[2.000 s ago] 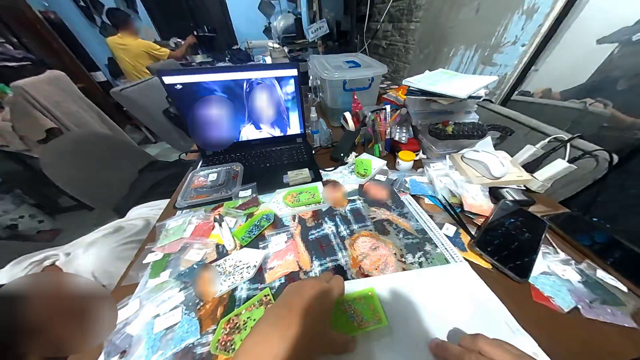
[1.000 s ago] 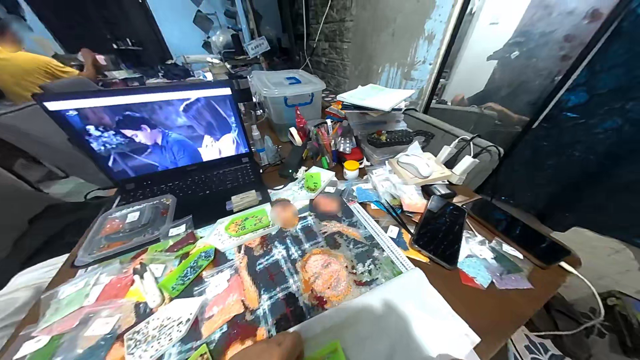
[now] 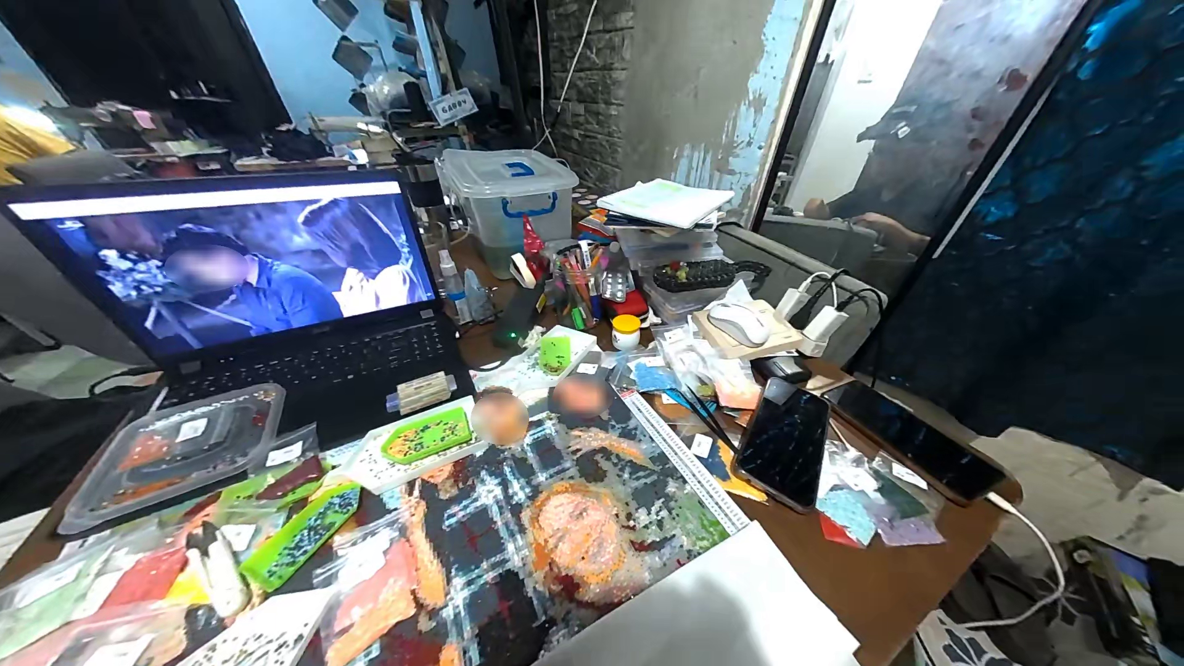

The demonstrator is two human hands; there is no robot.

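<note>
Neither of my hands shows in the head view now. A diamond painting canvas (image 3: 583, 536) lies on the table, its lower right part under a white sheet (image 3: 712, 601). Green bead trays holding small beads stand at its upper left: one (image 3: 427, 437) on a white pad, another (image 3: 303, 536) slanted among the bags. A third green tray (image 3: 555, 355) is behind the canvas. Plastic bags of coloured beads (image 3: 379, 578) overlap the canvas's left side. A white ruler (image 3: 689, 460) runs along its right edge.
An open laptop (image 3: 314, 356) and a clear plastic container (image 3: 176, 453) stand at the left. Two phones (image 3: 784, 446) (image 3: 916, 442) lie near the right edge. Behind are a lidded storage box (image 3: 507, 199), a pen holder, a yellow-lidded jar (image 3: 626, 331) and a white mouse (image 3: 738, 324).
Both hands showed two seconds ago and part of one a second ago; none shows now. The view has swung to the right. The laptop's picture has changed.
</note>
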